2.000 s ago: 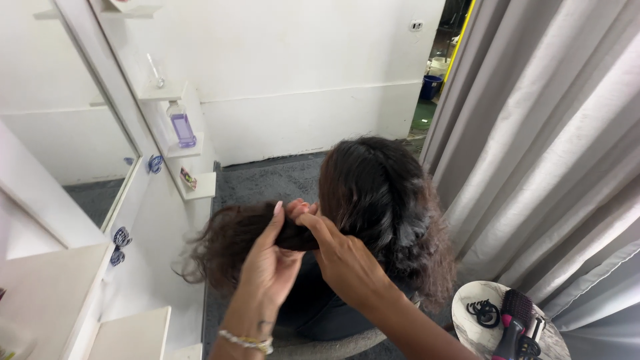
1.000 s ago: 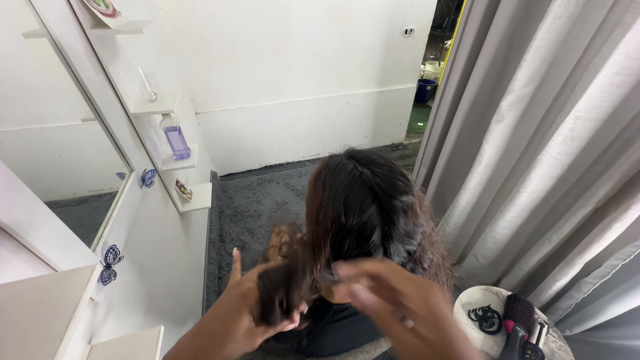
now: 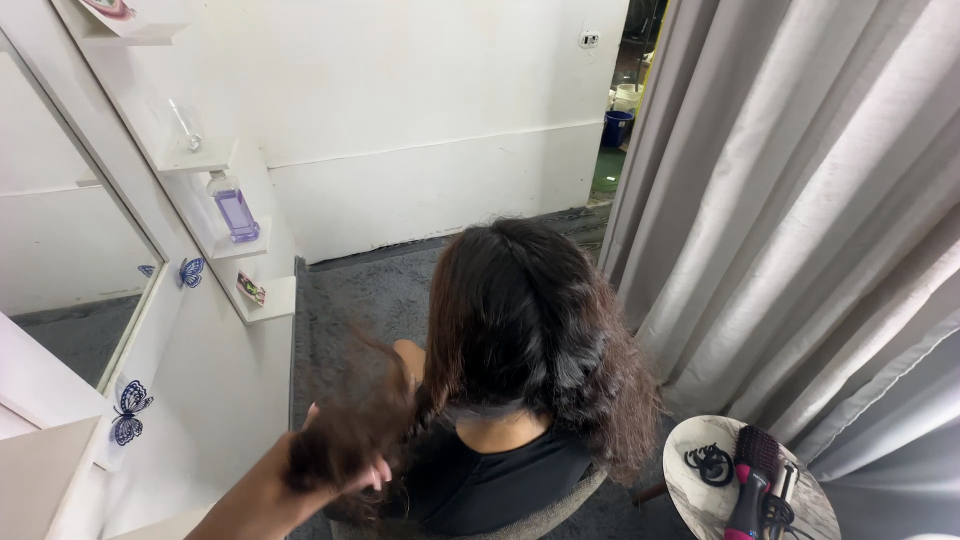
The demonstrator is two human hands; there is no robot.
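A seated person with long dark hair (image 3: 502, 322), seen from behind in a black top (image 3: 502, 487), fills the middle of the head view. At the lower left my left hand (image 3: 337, 480) is closed on a section of brown wavy hair (image 3: 345, 442), which is blurred and covers most of the palm and fingers. The rest of the hair hangs down the back and over the right shoulder, with a parting at the crown. My right hand is out of the frame.
On a round marble-look side table (image 3: 682, 442) lie a black and pink hot-air brush (image 3: 754, 480), black hair clips (image 3: 709, 463) and a cord. Grey curtains (image 3: 765, 187) hang at the right. Left are a mirror (image 3: 67, 225) and small shelves with a purple bottle (image 3: 236, 210). The person's chair (image 3: 555, 517) is fabric.
Both hands were at the hair section two seconds ago. My right hand has since left the view, while my left hand keeps hold of the hair, lower and nearer the left shoulder.
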